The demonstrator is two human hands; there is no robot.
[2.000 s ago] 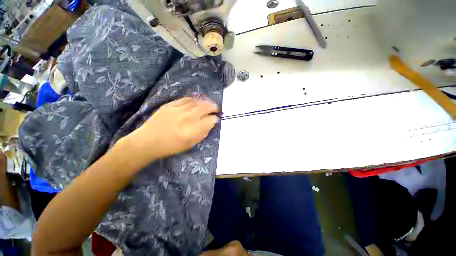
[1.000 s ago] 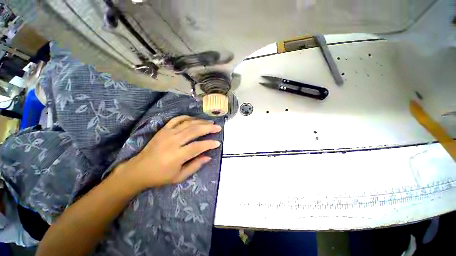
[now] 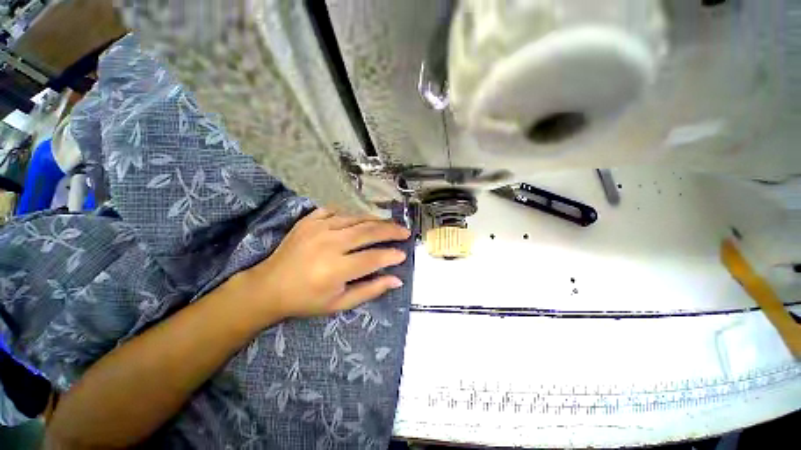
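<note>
The grey-blue leaf-print garment (image 3: 184,189) lies bunched at the left, its straight dark edge running down beside the cream ribbed knob (image 3: 449,242). My left hand (image 3: 325,264) rests flat on the garment, fingers spread, fingertips at the edge just left of the knob. The sewing machine head (image 3: 395,105) hangs over the cloth and partly hides it; the needle point and presser foot are not clear to see. My right hand is not in view.
Black thread snips (image 3: 553,205) and a thin grey metal bar (image 3: 608,186) lie on the machine bed. A yellow-orange strip (image 3: 760,294) is at the right. Scale markings (image 3: 562,400) run along the table front. A big white knob (image 3: 562,88) is close to the camera. Blue plastic (image 3: 39,176) shows at left.
The view has moved in closer to the machine head, and the big white knob has come into view. The hand seen at the bottom edge two seconds ago is gone. My left hand stays flat on the garment.
</note>
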